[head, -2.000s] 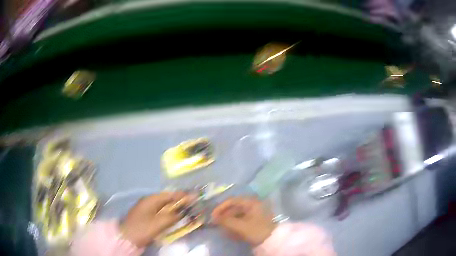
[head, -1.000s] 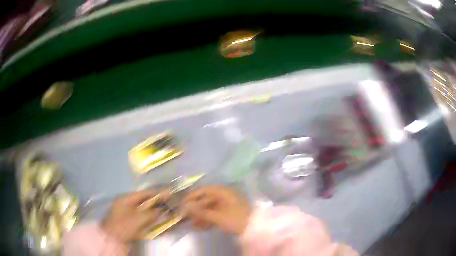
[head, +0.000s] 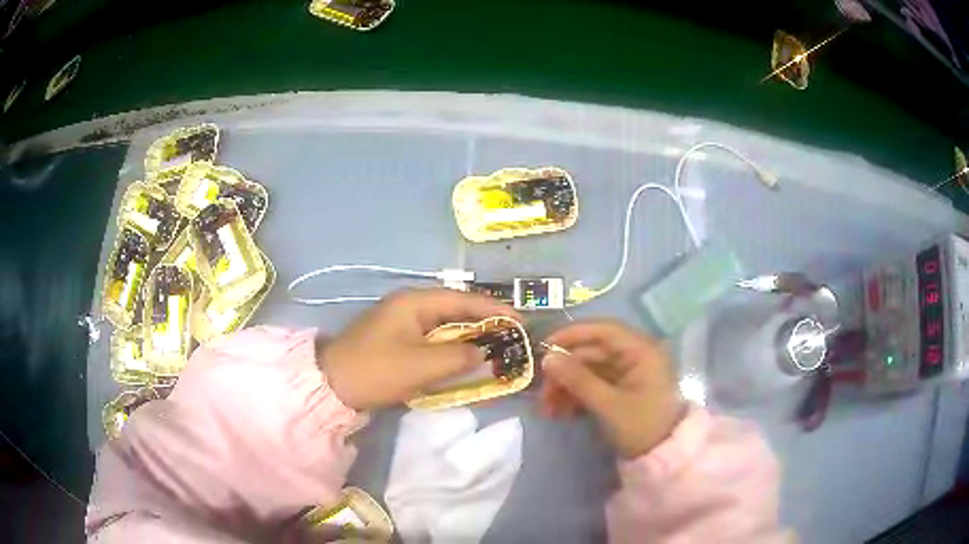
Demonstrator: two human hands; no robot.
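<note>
My left hand holds an open unit, a cream-yellow half-shell, flat near the bench's front. Its dark circuit board shows at the right end; my fingers cover its left part. My right hand is just right of the unit, fingertips pinched on a thin whitish tip, perhaps a probe or wire end. The tip points at the board end; I cannot tell if it touches. A USB tester with a lit screen lies behind the unit. Another open unit lies farther back.
Units are piled at left. A white cloth and a partly hidden unit lie in front. White USB cables, a green block, a domed device, red and dark leads and a power supply stand right. A green conveyor runs behind.
The view has shifted and sharpened. The hands now show farther up the picture, with the white cloth visible below them. Units on the conveyor appear in different places.
</note>
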